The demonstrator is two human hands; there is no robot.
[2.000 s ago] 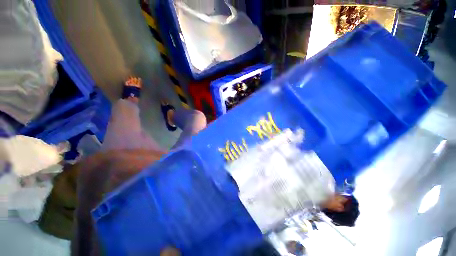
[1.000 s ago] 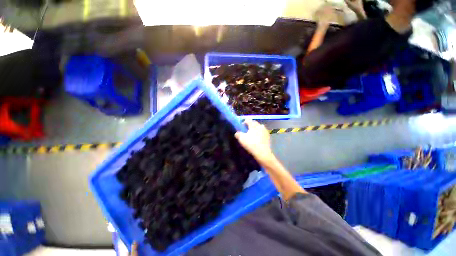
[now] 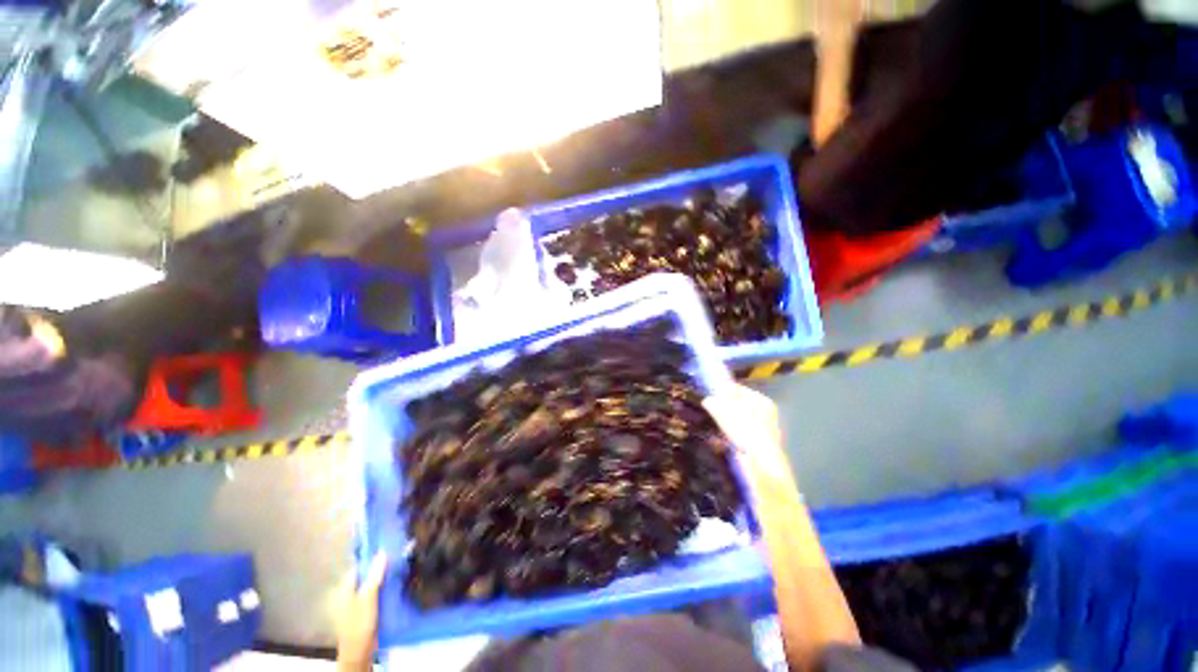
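A blue plastic crate (image 3: 368, 460) full of small dark brown pieces (image 3: 565, 460) is held in front of my body, slightly tilted and blurred. My right hand (image 3: 746, 418) grips its right rim. My left hand (image 3: 360, 607) is at its lower left side, small and partly cut off by the crate; it holds that side. A second blue crate (image 3: 804, 282) with brown pieces (image 3: 696, 256) stands just beyond the held crate. A white liner (image 3: 503, 278) bunches at its left part.
A lit white tabletop (image 3: 526, 79) lies beyond. A blue stool (image 3: 309, 309) and a red stool (image 3: 197, 394) stand left. A person's arm (image 3: 832, 79) is at the upper right. Striped floor tape (image 3: 972, 332) crosses behind the crate. Blue crates (image 3: 1117, 565) stand lower right.
The view has swung to the lit table. The held crate, earlier seen from its outer side, then its open top, has levelled and moved right. Both hands stay on it.
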